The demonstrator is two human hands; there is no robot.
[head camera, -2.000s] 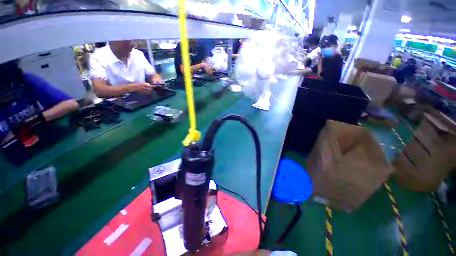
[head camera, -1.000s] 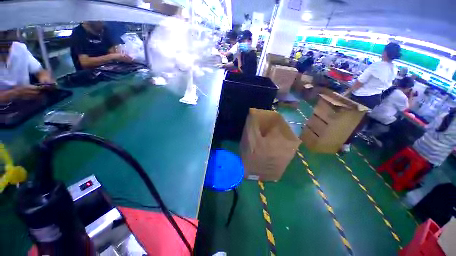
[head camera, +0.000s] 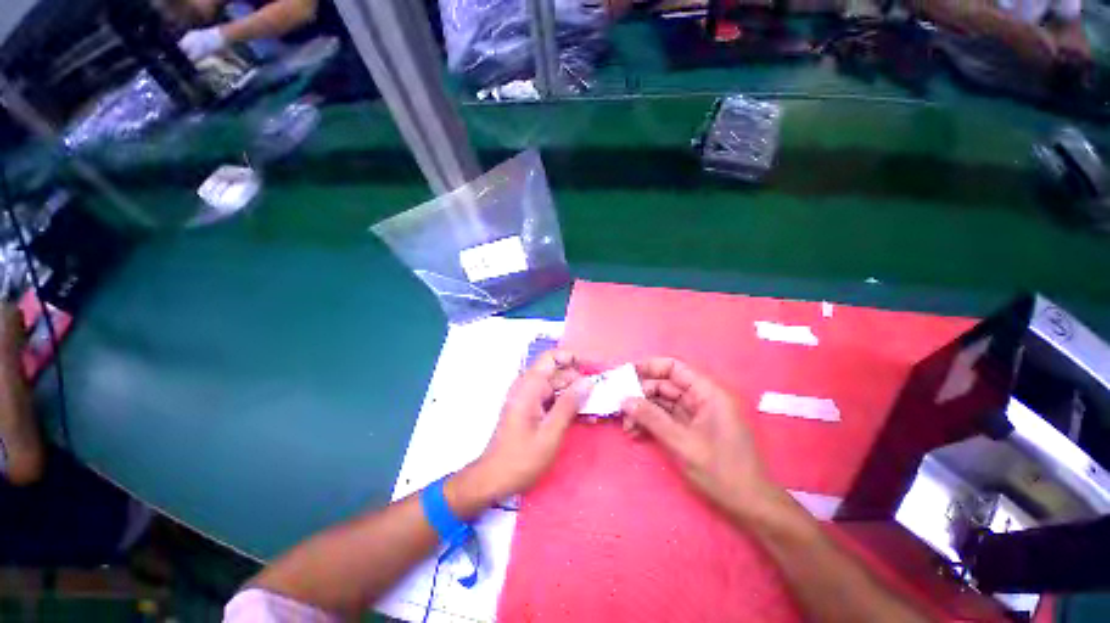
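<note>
A small white part (head camera: 612,391) is pinched between both my hands above the red mat (head camera: 645,523). My left hand (head camera: 536,420) holds its left end; a blue band is on that wrist. My right hand (head camera: 696,426) holds its right end. The fingers hide its edges, and I cannot tell what it is exactly. The black and silver screw feeder (head camera: 1059,426) stands at the mat's right. The dark body of the electric screwdriver (head camera: 1053,557) shows at the lower right, partly cut off by the edge.
White paper (head camera: 453,402) lies left of the mat. A clear labelled bag (head camera: 493,250) stands behind it by a metal post. White tape strips (head camera: 799,407) are on the mat. A bagged unit (head camera: 740,136) lies on the far green strip. Other people's hands and arms show at the far side and left.
The view has swung from the aisle and stool back left and down to the mat. Both my hands now show, holding the white part. The feeder and screwdriver now appear at the right.
</note>
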